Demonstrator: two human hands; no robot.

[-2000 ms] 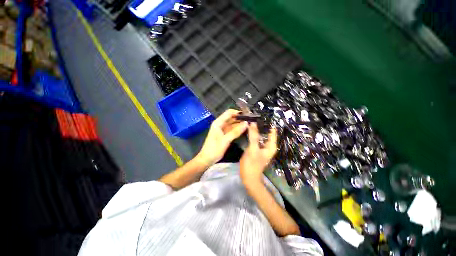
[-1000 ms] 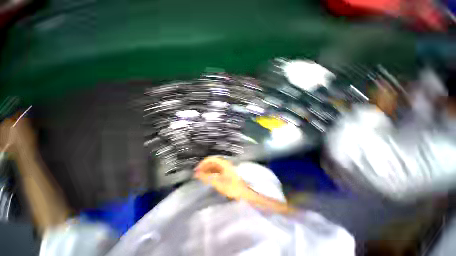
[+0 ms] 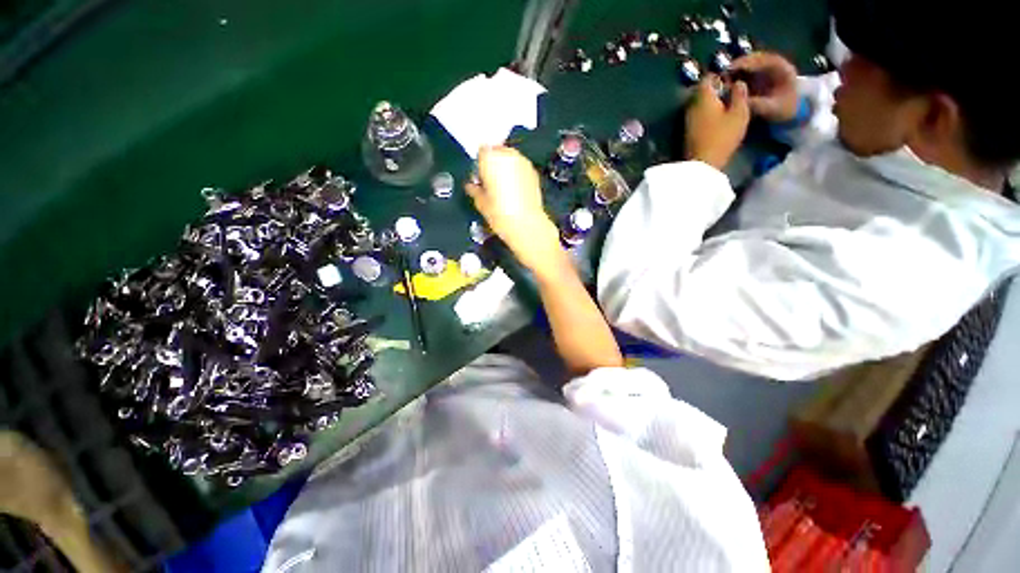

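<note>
My right hand [image 3: 513, 199] reaches over the green bench among small round silver-topped parts [image 3: 406, 229], beside white wipes [image 3: 490, 110]; whether its curled fingers hold one is hidden. My left hand [image 3: 34, 481] is a blurred skin-coloured shape cut off at the lower left edge; its fingers cannot be made out. A large heap of black straps with shiny metal fittings [image 3: 241, 325] lies left of the round parts. A thin black stick [image 3: 414, 304] lies beside a yellow piece [image 3: 438, 280], with round parts on or against it. A white piece [image 3: 485, 299] lies nearby.
A clear cone-shaped bottle [image 3: 396, 148] stands beyond the round parts. Another person [image 3: 805, 246] sits close at right, hands on small parts. A dark compartment tray [image 3: 84, 448] lies left of the heap. A blue bin [image 3: 229, 545] is below the bench edge, a red crate [image 3: 844, 526] at lower right.
The view has swung right. My hands, together at the tray and heap two seconds ago, are now apart: the right at the round parts, the left at the far left edge.
</note>
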